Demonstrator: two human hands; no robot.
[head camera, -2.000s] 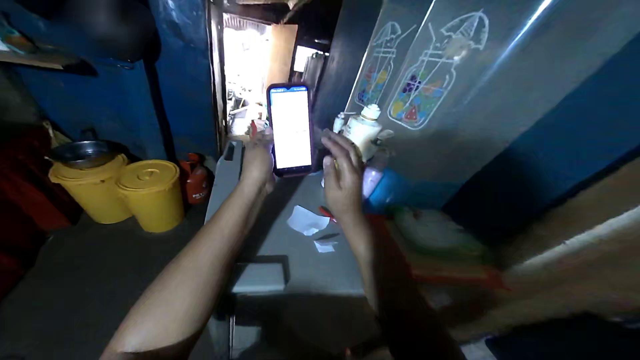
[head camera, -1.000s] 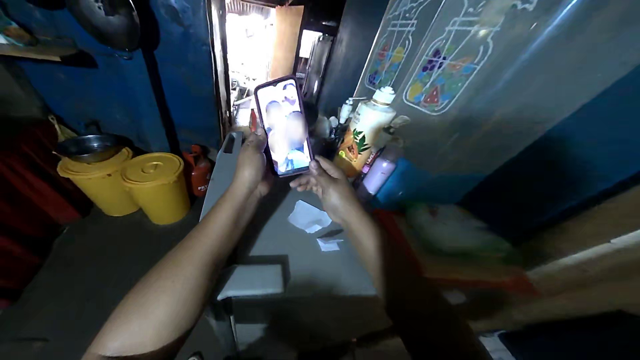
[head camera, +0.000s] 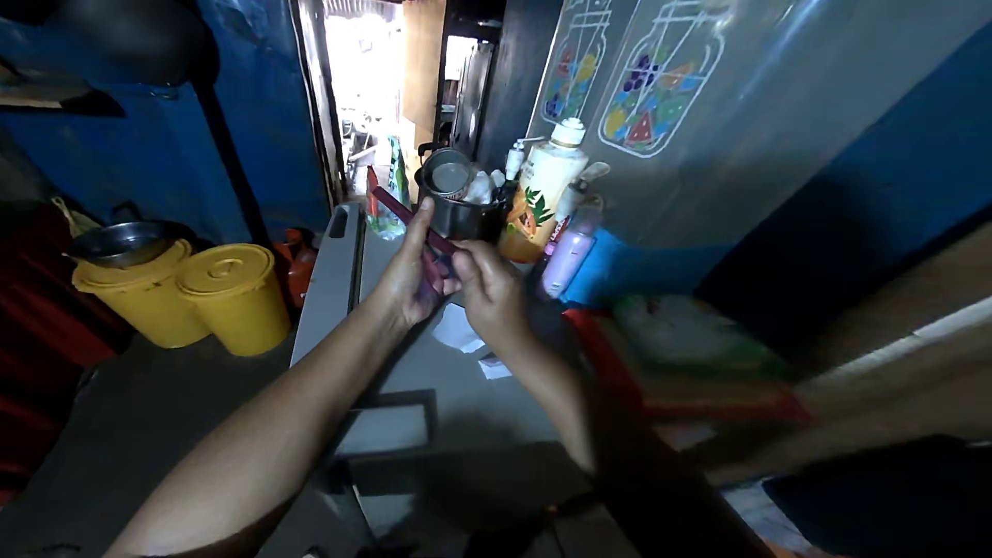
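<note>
A smartphone in a dark red case (head camera: 415, 221) is seen edge-on, tilted, so its screen does not show. My left hand (head camera: 417, 271) grips it from the left, thumb along its side. My right hand (head camera: 488, 283) holds its lower right end. Below the hands, a white piece of paper (head camera: 457, 329) and a smaller one (head camera: 494, 367) lie on the grey surface (head camera: 407, 364). Beyond the phone stands a dark metal pot (head camera: 465, 219) with a smaller metal container in it. To its right are a large pump bottle (head camera: 545, 190) and a lilac bottle (head camera: 570, 260).
Two yellow lidded buckets (head camera: 236, 298) stand on the floor at left, one topped by a dark metal pan (head camera: 124, 242). A plastic packet (head camera: 387, 194) stands behind my left hand. At right lies a red-edged packet (head camera: 682, 349) beside a blue plastic item (head camera: 608, 267). A doorway opens behind.
The phone has turned from facing me, with its lit screen showing, to edge-on. My right hand was apart from it two seconds ago and now holds its end.
</note>
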